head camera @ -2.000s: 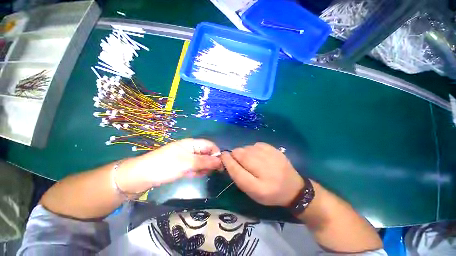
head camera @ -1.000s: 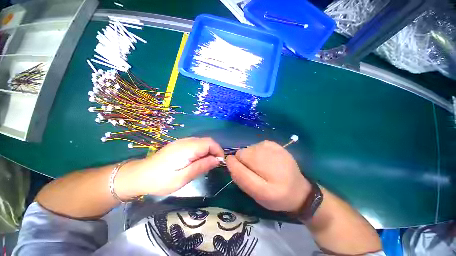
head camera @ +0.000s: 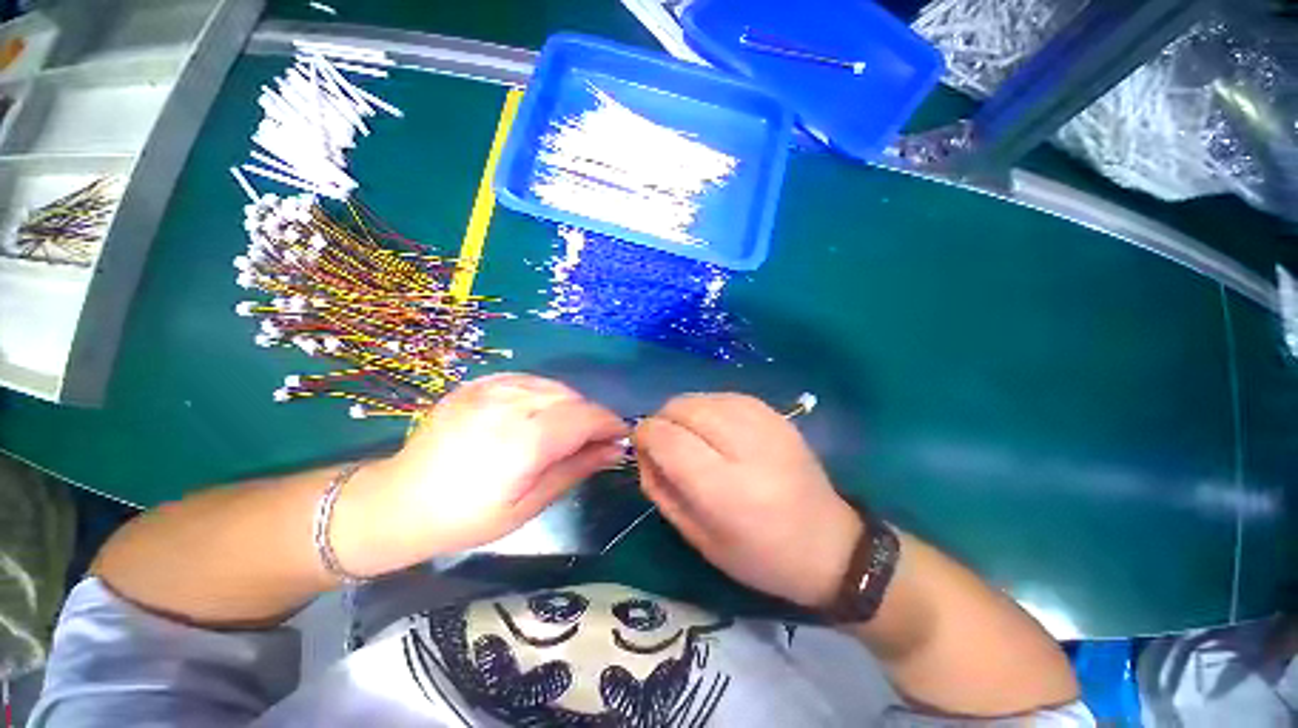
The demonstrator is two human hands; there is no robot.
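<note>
My left hand (head camera: pixel 491 452) and my right hand (head camera: pixel 740 477) meet fingertip to fingertip over the green bench, near its front edge. Both pinch a small wire harness; a tiny white piece (head camera: pixel 626 444) shows between the fingertips. A white connector (head camera: pixel 807 404) on a yellow wire sticks out beyond my right hand. A thin white wire (head camera: pixel 631 529) hangs below the fingers. The fingers hide most of the harness. Blue wires (head camera: pixel 644 292) lie in a pile beyond the hands. Coloured leads with white connectors (head camera: pixel 356 306) lie at the left.
A blue tray (head camera: pixel 776 192) holds white wires. A second blue tray (head camera: pixel 890 107) behind it holds one lead. White sticks (head camera: pixel 306 121) lie above the coloured leads. A divided box (head camera: pixel 121 242) stands far left, clear bags (head camera: pixel 1174 135) rear right. A yellow line (head camera: pixel 487 199) crosses the bench.
The connector end beyond my right hand has come into view since the earliest frame and sits slightly further left than one second ago. The hands stay together, fingers slightly shifted. The view has moved slightly.
</note>
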